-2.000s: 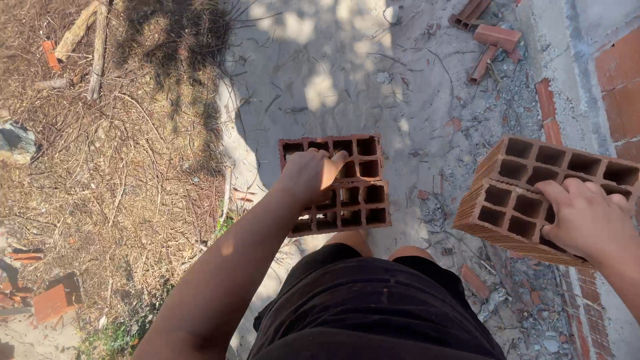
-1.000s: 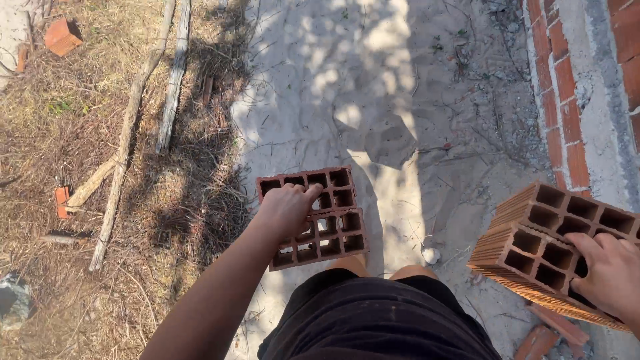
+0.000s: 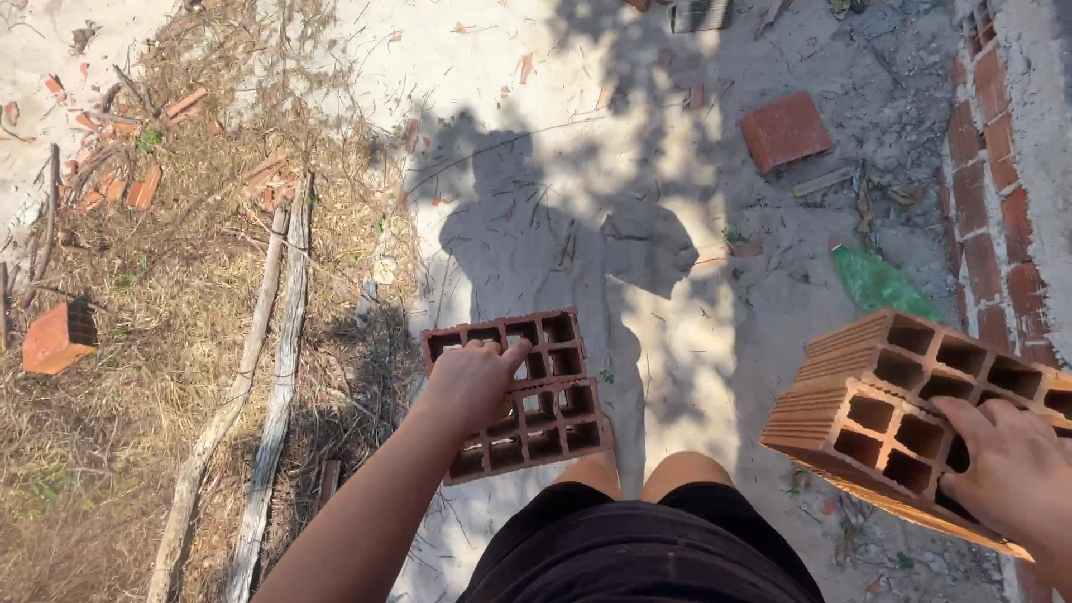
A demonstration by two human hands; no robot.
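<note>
My left hand (image 3: 473, 381) grips a pair of hollow clay bricks (image 3: 526, 387) at the middle, its fingers hooked into the openings where the two lie side by side. Their square cells face up, and pale ground shows through some of them. At the right, my right hand (image 3: 1001, 452) holds a second pair of hollow clay bricks (image 3: 871, 402), with fingers in the cells of both. Their ribbed sides catch the sun. Both pairs hang at the sides of my legs, above the ground. The fingertips inside the cells are partly hidden.
Sandy ground (image 3: 670, 352) runs ahead, with a loose clay brick (image 3: 785, 132) and a crushed green plastic bottle (image 3: 883, 283) on the right. A brick wall (image 3: 988, 209) borders that side. Dry grass, two long wooden poles (image 3: 280, 377) and a broken brick (image 3: 59, 337) lie left.
The view has moved forward along the sandy path; the poles now lie nearer, and a green bottle and a loose brick have come into view. Both hands keep their hold on the bricks.
</note>
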